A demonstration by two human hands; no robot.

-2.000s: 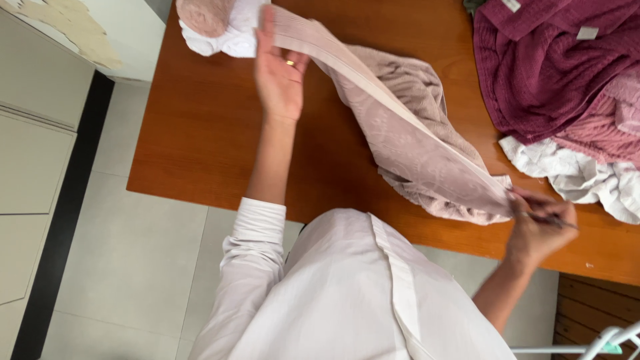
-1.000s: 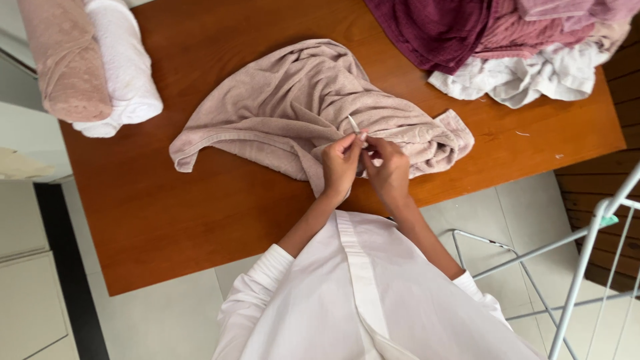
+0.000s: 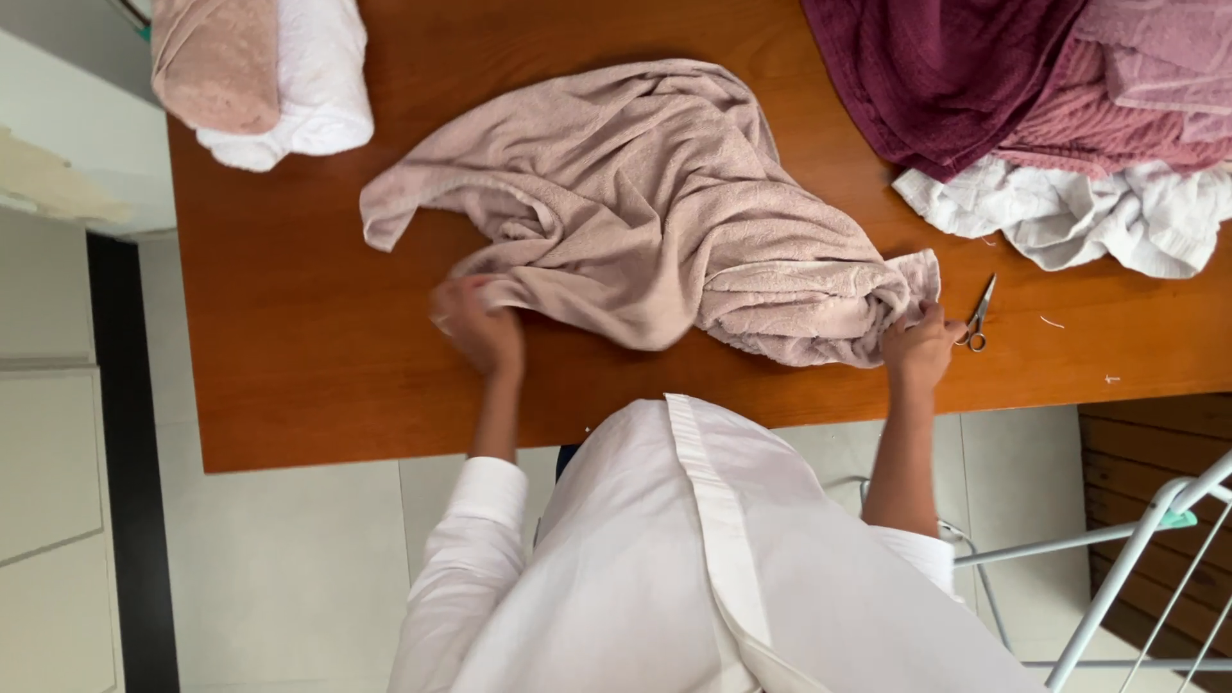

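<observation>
A crumpled dusty-pink towel [image 3: 635, 202] lies across the wooden table [image 3: 289, 385]. My left hand [image 3: 481, 327], blurred, grips the towel's near edge on the left side. At the other end, my right hand [image 3: 921, 351] pinches a corner of the same towel. Small metal scissors [image 3: 980, 316] rest on the wood just to the right of my right hand, with the points away from me. Short bits of white thread [image 3: 1052, 321] lie on the wood farther right.
Rolled beige [image 3: 217, 67] and white towels [image 3: 322, 87] sit at the back left. A pile of burgundy [image 3: 924, 77], pink [image 3: 1165, 58] and white towels [image 3: 1088, 207] occupies the back right. A white metal drying rack [image 3: 1116, 577] stands by the table at the lower right.
My hands were together over the towel one second ago and are now far apart at its two ends. The scissors now lie on the table beside my right hand.
</observation>
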